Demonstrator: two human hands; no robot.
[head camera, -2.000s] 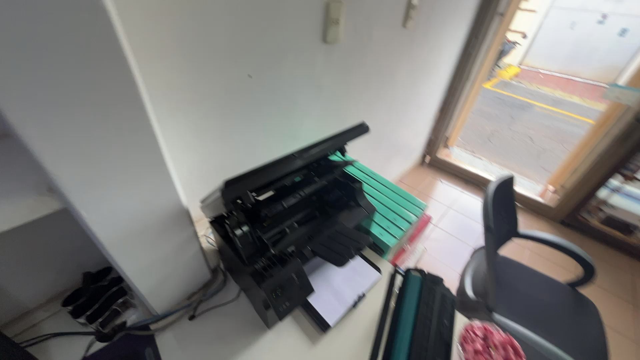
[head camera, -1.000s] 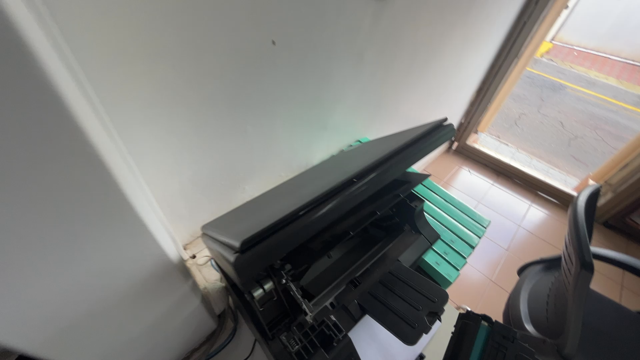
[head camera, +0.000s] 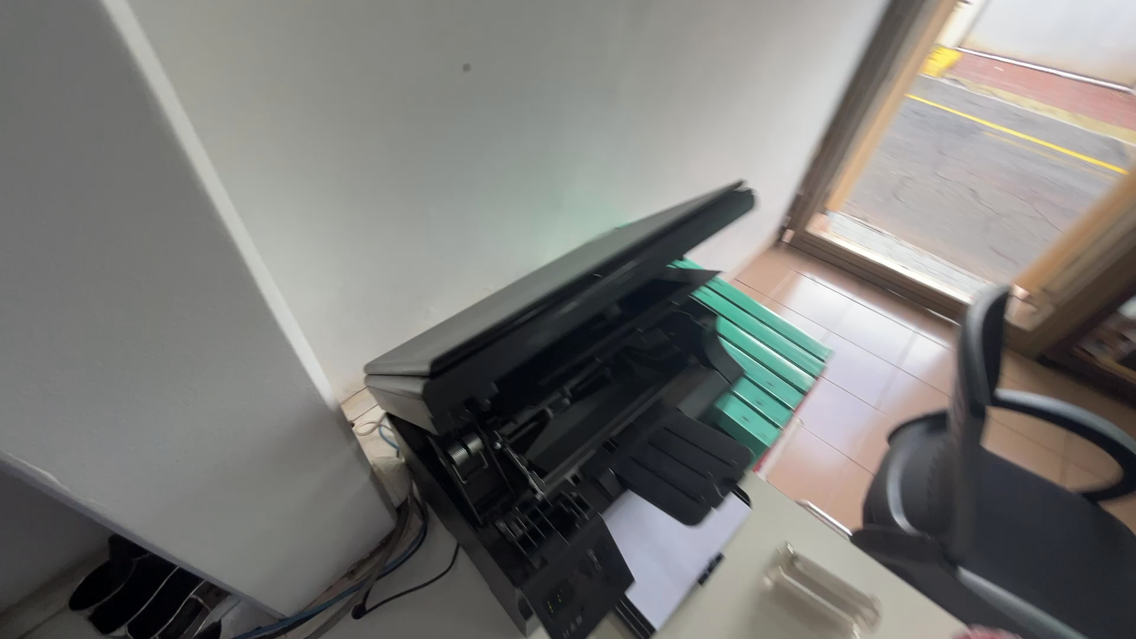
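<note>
Neither my left hand nor my right hand is in the head view. A black printer (head camera: 568, 399) stands on a pale table (head camera: 799, 524), its upper lid (head camera: 568, 302) raised and its inner parts exposed. White paper (head camera: 674, 550) lies in the tray at its front, below a dark slatted output tray (head camera: 688, 461). A clear plastic object (head camera: 821, 590) lies on the table to the right of the paper; its exact kind cannot be told.
Green box-like items (head camera: 763, 355) are stacked behind the printer. A black office chair (head camera: 1021, 497) stands at the right, near a wood-framed glass door (head camera: 941, 169). Cables (head camera: 399, 559) run by the white pillar (head camera: 177, 355). Black shoes (head camera: 142, 586) sit lower left.
The black and teal cartridge-like unit seen on the table two seconds ago is not in view now; a clear plastic object shows near that spot. The view has shifted.
</note>
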